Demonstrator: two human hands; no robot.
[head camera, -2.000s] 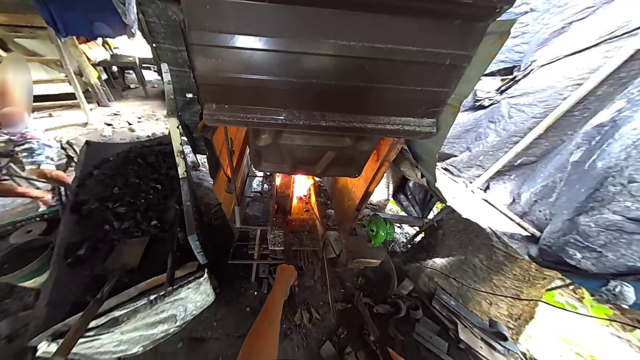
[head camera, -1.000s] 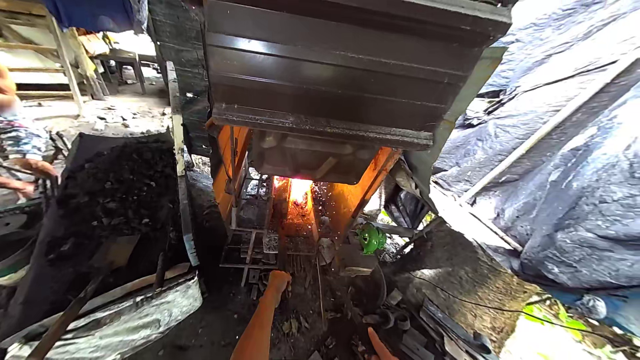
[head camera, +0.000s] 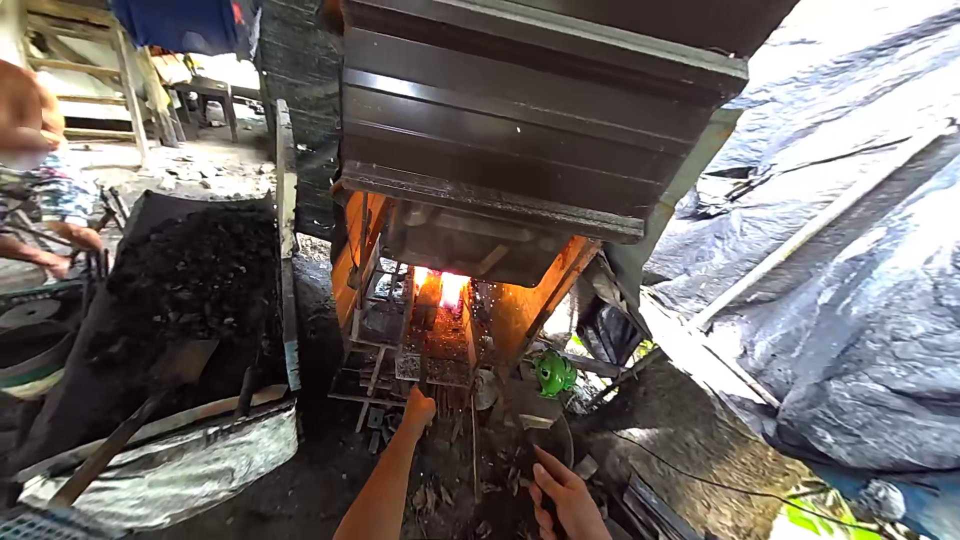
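Note:
A bright fire (head camera: 452, 289) burns in a forge hearth, with glowing pieces and sparks around it. In front of the hearth my left hand (head camera: 420, 409) is closed around the near end of a thin dark rod (head camera: 424, 367), which points toward the fire. My right hand (head camera: 564, 495) is lower and to the right, fingers partly curled; a dark shape lies by its palm, and I cannot tell whether it is held. Above the fire hangs a dark metal hood (head camera: 510, 127), between orange-lit side panels (head camera: 540, 300).
A green blower (head camera: 555, 373) stands right of the hearth. At the left are a charcoal heap (head camera: 202, 277), a shovel (head camera: 184, 364) and a bucket (head camera: 34, 360). Another person's hands (head camera: 82, 238) are at the far left. Scrap metal (head camera: 656, 502) and a cable (head camera: 697, 484) lie lower right.
My right hand has come further into view at the bottom; two seconds ago barely any of it showed. My left hand stays in front of the hearth.

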